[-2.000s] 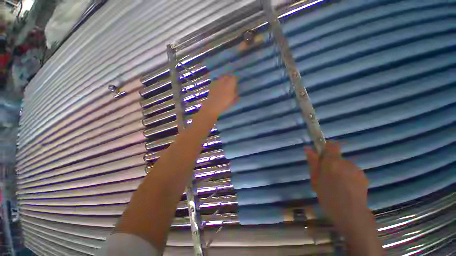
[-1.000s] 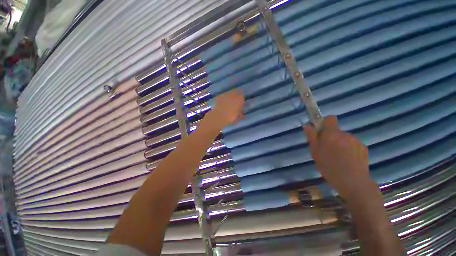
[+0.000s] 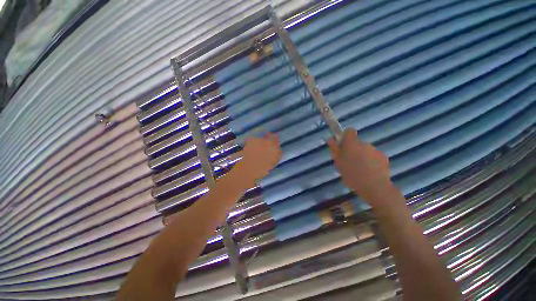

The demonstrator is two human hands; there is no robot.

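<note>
A rectangular metal frame (image 3: 314, 94) with thin silver bars lies across the blue ribbed sheet (image 3: 435, 88) and the bare metal bars (image 3: 176, 138). My right hand (image 3: 359, 161) is closed around the frame's right bar. My left hand (image 3: 261, 154) reaches over the frame's left bar and is at the blue sheet inside the frame. Its fingers look bent, but the image is blurred, and whether they hold anything cannot be told. Thin cords (image 3: 205, 120) run near the frame's left bar.
The pink ribbed sheet (image 3: 76, 194) lies left of the bare bars. Small fittings sit at the pink sheet's top corner (image 3: 104, 119) and the blue area's upper (image 3: 257, 47) and lower (image 3: 337, 214) edges. Shiny bars (image 3: 470, 235) run at lower right. Crumpled white cloth (image 3: 53, 35) is at upper left.
The view has shifted, so the frame and sheets appear further left. My left hand has moved down along the blue sheet. My right hand remains on the frame's right bar, now higher in the picture.
</note>
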